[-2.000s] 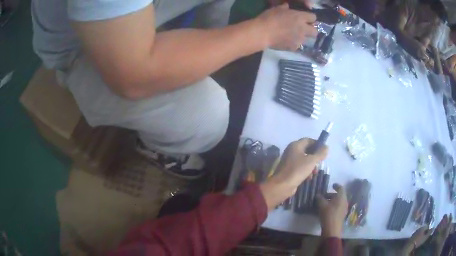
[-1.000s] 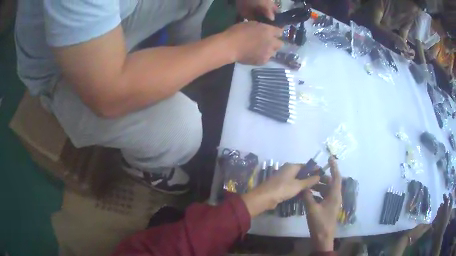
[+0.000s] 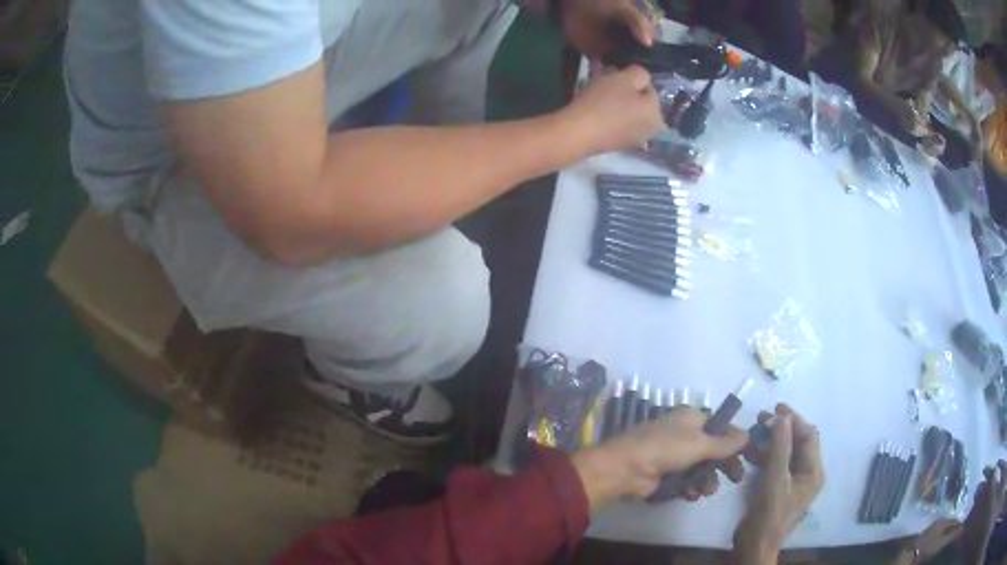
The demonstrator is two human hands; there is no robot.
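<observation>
My left hand point(image 3: 674, 447), with a red sleeve, holds a black rod point(image 3: 725, 413) with its silver-white tip pointing up and right. My right hand point(image 3: 782, 469) is just right of it, its fingertips pinched at a small dark piece point(image 3: 762, 433) that is too blurred to identify. More black rods with white tips point(image 3: 635, 406) lie side by side behind my left hand, partly hidden by it. A clear bag of black cables with yellow ends point(image 3: 560, 403) lies left of them.
A row of black rods point(image 3: 638, 235) lies farther up the white table point(image 3: 839, 287). A crumpled small-parts bag point(image 3: 784, 338) lies mid-table. A neighbour's arm point(image 3: 431, 182) reaches in from the left. Rods point(image 3: 887, 483) and bagged cables point(image 3: 942, 466) lie at right.
My right hand has moved away from the held rod's tip to beside my left hand. My left hand still holds a rod, now lower. The whole view has shifted slightly.
</observation>
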